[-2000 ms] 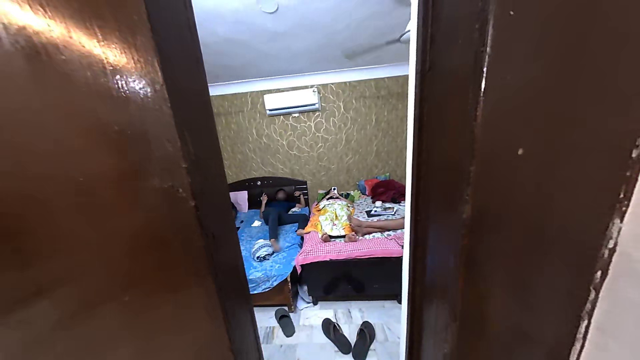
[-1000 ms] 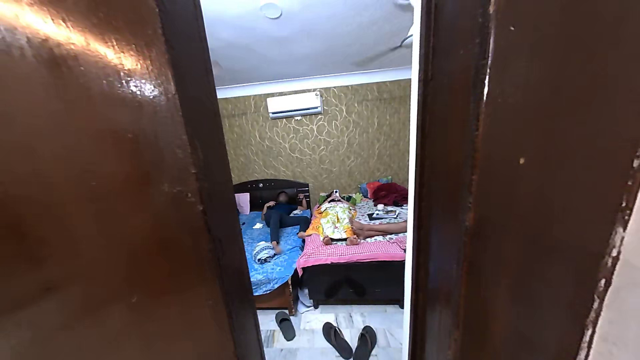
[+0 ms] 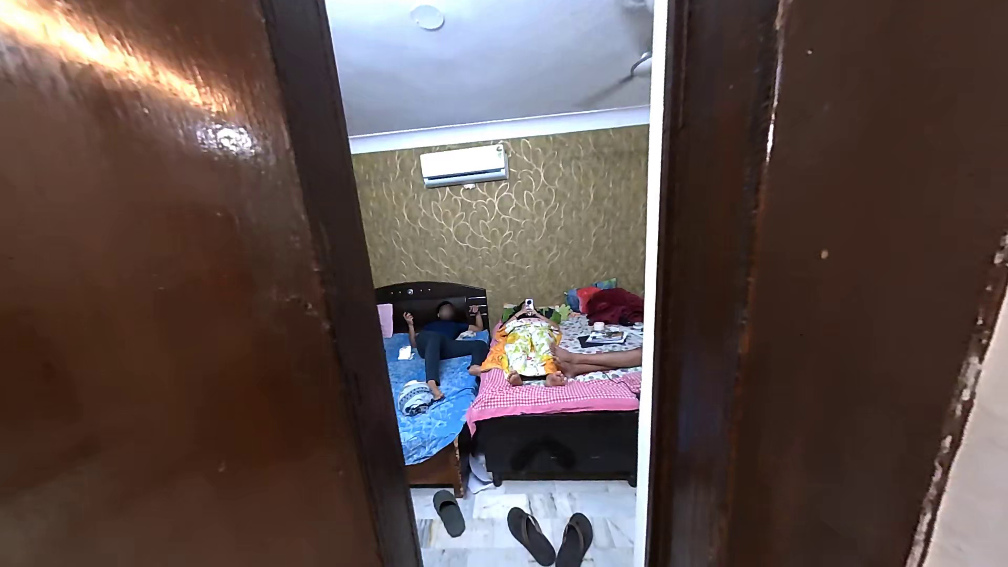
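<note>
Neither my left hand nor my right hand shows in the head view. A glossy brown wooden door [image 3: 157, 315] fills the left side, and a brown wooden door frame [image 3: 709, 315] stands at the right. Through the gap between them is a bedroom. A person in dark clothes [image 3: 445, 340] lies on a bed with a blue sheet [image 3: 429, 433]. Another person in a yellow and white floral garment [image 3: 529, 346] lies on the bed beside it, holding up a phone [image 3: 529, 304]. A third person's bare legs [image 3: 602, 361] reach in from the right.
A pair of dark flip-flops [image 3: 531, 537] and a single dark slipper [image 3: 449, 513] lie on the marble floor [image 3: 492, 504]. The second bed has a black footboard [image 3: 559, 445] and a pink checked cover [image 3: 551, 395]. An air conditioner [image 3: 465, 166] hangs on the patterned wall [image 3: 504, 228].
</note>
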